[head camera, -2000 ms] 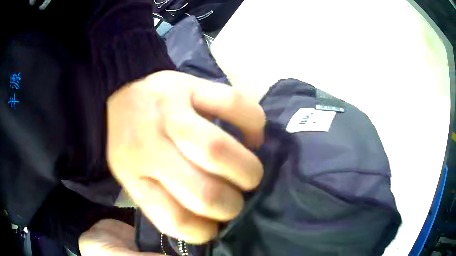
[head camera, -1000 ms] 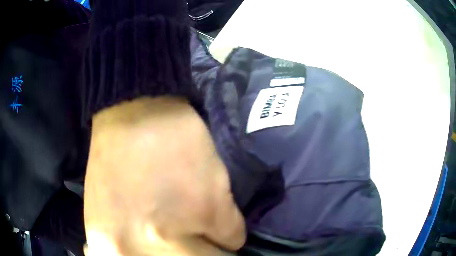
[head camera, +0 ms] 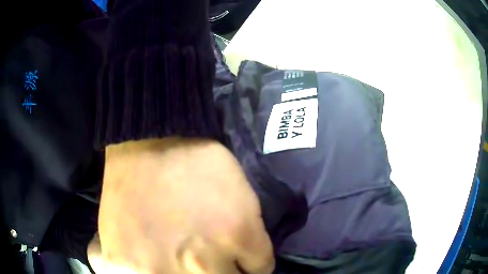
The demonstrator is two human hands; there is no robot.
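Observation:
The dark bag (head camera: 348, 128) lies partly inside out, its smooth grey-purple lining facing up. A white BIMBA Y LOLA label (head camera: 293, 127) sits beside a black care label (head camera: 299, 83). My left hand (head camera: 182, 208) comes down from the top, back of the hand up, fingers curled at the bag's near lower side. Its fingertips are hidden or cut off by the bottom edge. Of my right hand (head camera: 93, 257), only a small strip shows at the lower left, behind my left hand, so its hold is hidden. No zipper shows clearly.
The white tabletop (head camera: 428, 118) has a curved, blue-trimmed edge at the right. More dark pieces (head camera: 227, 10) with a pale curved line lie at the top, beside my left sleeve. My dark jacket (head camera: 43, 155) fills the left side.
Over two seconds, my left hand has moved down and its fingers have left clear view. The lining and labels have shifted left and flattened, and the label text has become readable. My right hand shows less.

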